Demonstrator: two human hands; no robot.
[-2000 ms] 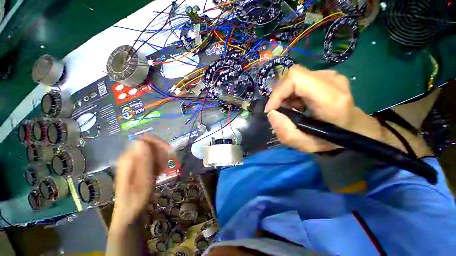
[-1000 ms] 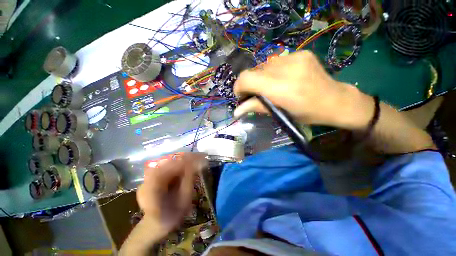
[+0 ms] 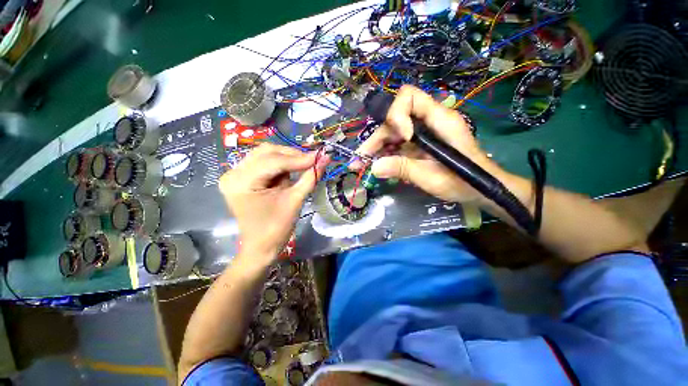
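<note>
My bare left hand (image 3: 273,188) pinches thin lead wires between thumb and fingertips, above and left of a pale drum housing (image 3: 343,197). My bare right hand (image 3: 434,151) holds the black soldering iron (image 3: 471,172) and its fingertips are at the wires too, close to my left fingertips. The iron's pale tip (image 3: 343,153) points left toward my left fingers. The housing stands on the printed sheet (image 3: 200,185) with its dark toothed inside tilted up, red wire coming from it. Whether tip and wire touch is too small to tell.
A pile of ring boards (image 3: 430,45) with coloured wires lies beyond my hands. Another housing (image 3: 247,98) stands left of it. Several housings (image 3: 136,215) stand at the bench's left. A round black fan grille (image 3: 641,71) is at right. A carton of housings (image 3: 283,317) is below the bench edge.
My left hand has come up from the bench edge to the wires. The right hand has moved the iron's tip to them. The housing now shows its toothed inside, and the view has shifted.
</note>
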